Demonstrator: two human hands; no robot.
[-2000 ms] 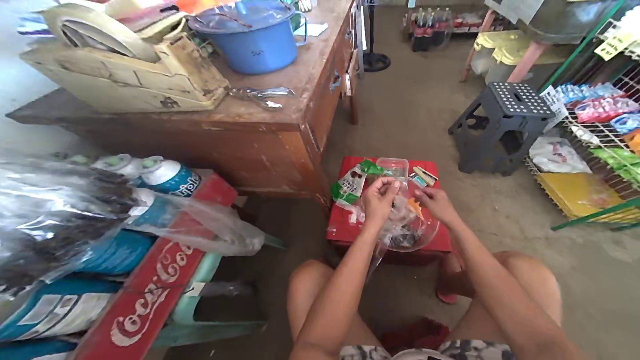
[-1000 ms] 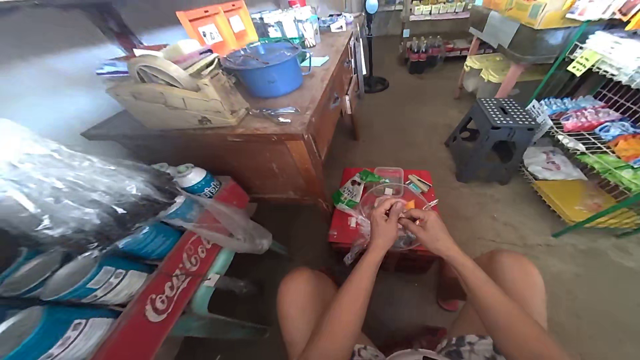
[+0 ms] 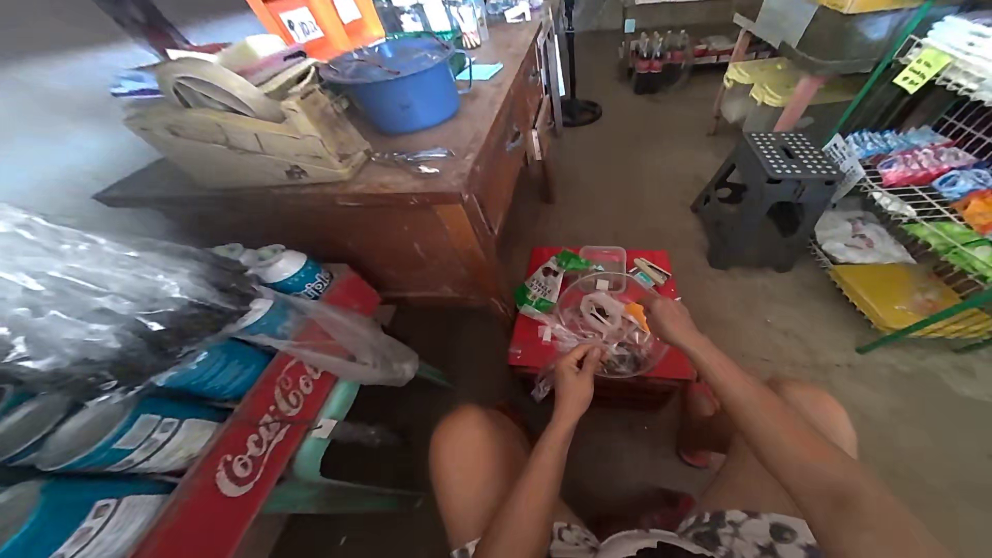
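Note:
My left hand (image 3: 575,378) pinches clear plastic film at the near left rim of a round clear plastic container (image 3: 659,358). My right hand (image 3: 668,316) is at the container's right rim, beside a small orange piece (image 3: 638,316); whether it holds anything cannot be told. Inside the container lie a whitish ring-like item (image 3: 601,311) and crumpled clear plastic. The container stands on a red box or low table (image 3: 527,353). Behind it are a green and white packet (image 3: 545,285), a rectangular clear tub (image 3: 603,257) and small stick-like items (image 3: 649,271).
A wooden desk (image 3: 434,182) bears a blue basin (image 3: 407,89) and a tape dispenser (image 3: 248,139). At left, a red Coca-Cola crate (image 3: 267,434) holds blue cans (image 3: 213,368) under clear plastic. A black step stool (image 3: 763,201) and a wire rack (image 3: 922,194) stand at right.
My hands, close together over the container one second ago, have moved apart, the left toward the near left rim and the right to the right rim.

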